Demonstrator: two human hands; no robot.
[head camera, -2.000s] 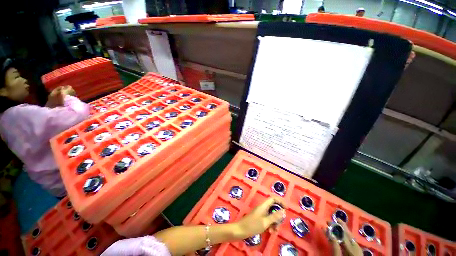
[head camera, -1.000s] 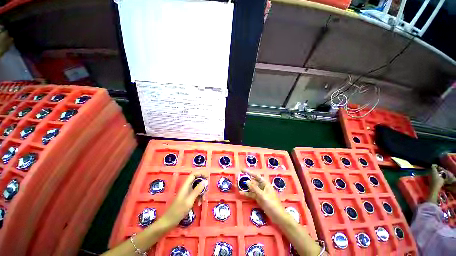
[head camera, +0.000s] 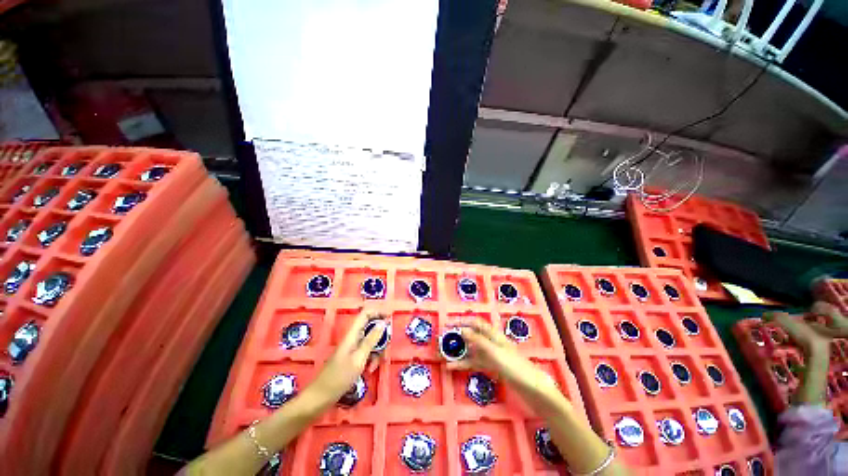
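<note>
The working tray (head camera: 307, 409) is red-orange with square pockets and lies in front of me. Its back row shows black dials face up; many nearer pieces show silver. My left hand (head camera: 346, 358) has its fingers on a watch head (head camera: 376, 335) in the second row. My right hand (head camera: 488, 351) holds another watch head (head camera: 454, 344), black dial up, by its right edge, over the second row. A watch head (head camera: 419, 329) sits between the hands. Whether the left piece is lifted cannot be told.
Stacked trays (head camera: 200, 279) stand tall at left. The right-hand tray (head camera: 618, 404) holds dials and silver pieces. An instruction sheet (head camera: 339, 186) stands behind the working tray. A black pouch (head camera: 739, 260) and white cable (head camera: 642, 177) lie back right. Another person's hands (head camera: 809, 335) are at far right.
The view first swung from the left stack to the working tray. Since then, my right hand's watch head has shifted slightly and shows more clearly; my left hand has hardly moved.
</note>
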